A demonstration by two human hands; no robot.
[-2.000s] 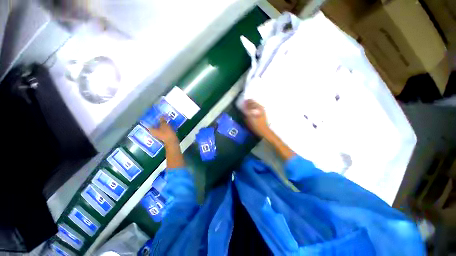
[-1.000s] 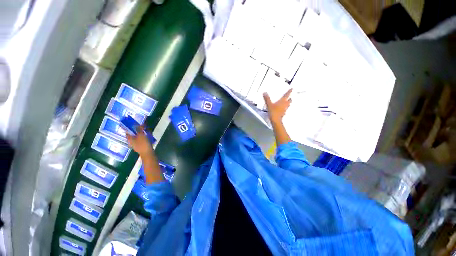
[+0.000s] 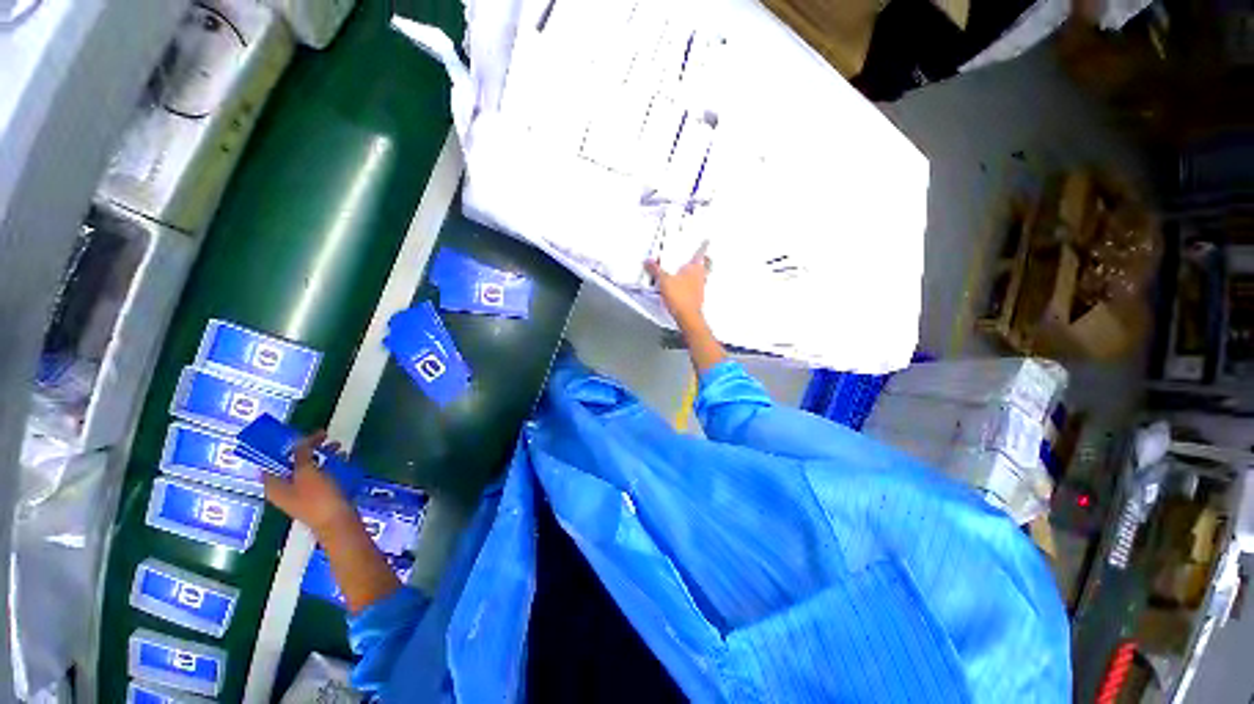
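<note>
My left hand [image 3: 314, 492] holds a small stack of blue printed cards [image 3: 266, 444] over the near edge of the belt. Boxes with blue faces [image 3: 261, 358] lie in a row on the green conveyor belt [image 3: 314, 206], the upper ones close together. My right hand [image 3: 684, 286] is at the near side of the large white carton [image 3: 825, 206], over the white boxes [image 3: 681, 206] in it, fingers apart. I see nothing held in it. Loose blue cards [image 3: 431, 355] lie in piles on the dark green side ledge [image 3: 484, 413].
A pale metal rail [image 3: 360, 371] runs between belt and ledge. More blue cards [image 3: 392, 527] lie on the ledge by my left forearm. A blue crate [image 3: 842, 398] shows under the carton. Wrapped white bundles [image 3: 963, 413] and a wooden pallet [image 3: 1080, 261] are at the right.
The view has shifted, so belt and carton sit further left. Since the oldest frame my left hand has left the topmost belt boxes and now holds cards. My right hand has moved from the carton's edge over it.
</note>
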